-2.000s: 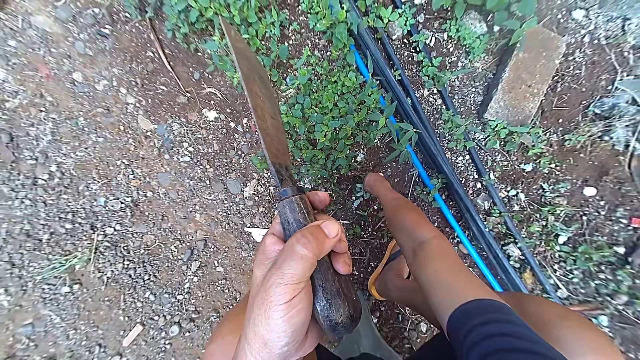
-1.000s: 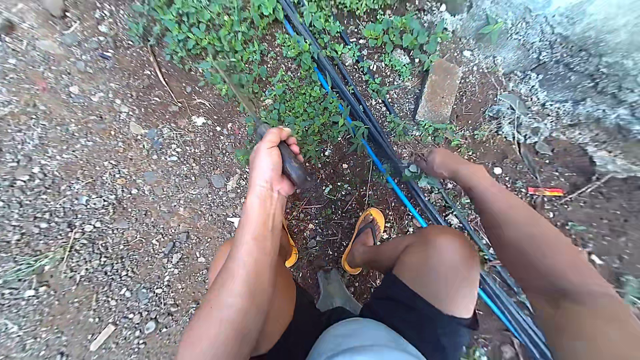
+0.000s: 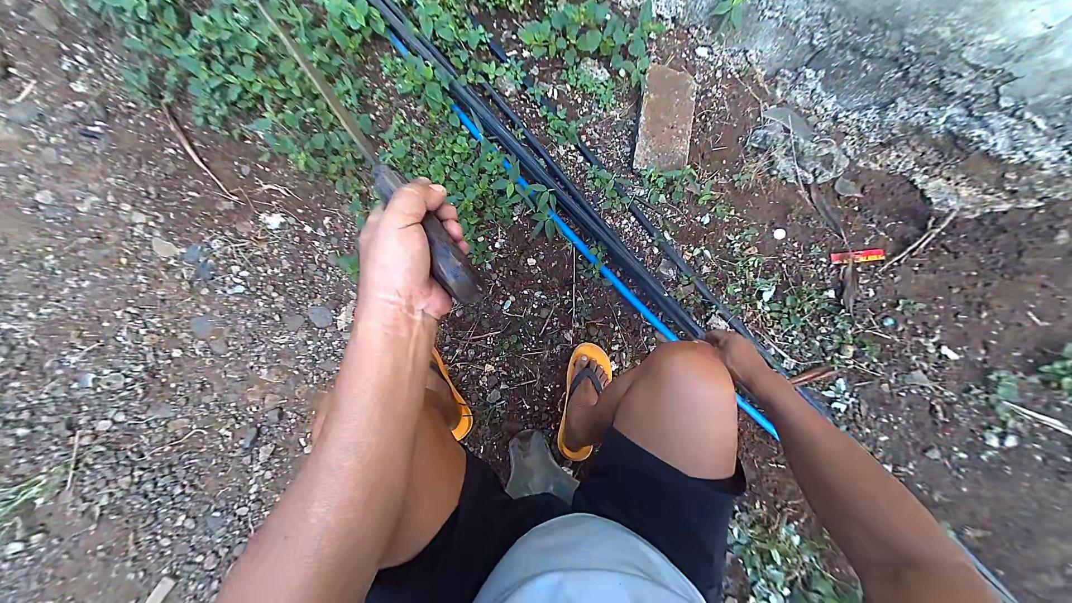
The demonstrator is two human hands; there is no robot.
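My left hand (image 3: 406, 247) is closed round the dark wooden handle of a machete (image 3: 335, 105). Its blade points up and to the left over low green weeds (image 3: 226, 79), seen nearly edge-on. Black pipes or cables (image 3: 544, 163) and a blue pipe (image 3: 599, 264) run diagonally along the ground from top left to lower right. At the pipes, just beyond my right knee, is my right hand (image 3: 733, 352); the knee partly hides it, and whether its fingers grip anything cannot be told.
A rough brick or block (image 3: 665, 117) lies right of the pipes. A rough concrete surface (image 3: 921, 92) fills the upper right. A small red wrapper (image 3: 857, 256) lies on the soil. My feet in orange flip-flops (image 3: 586, 402) stand below the weeds, with gravel (image 3: 209, 335) to the left.
The machete has tipped from showing its broad side to nearly edge-on. My right hand has moved right and down along the pipes. The view has shifted.
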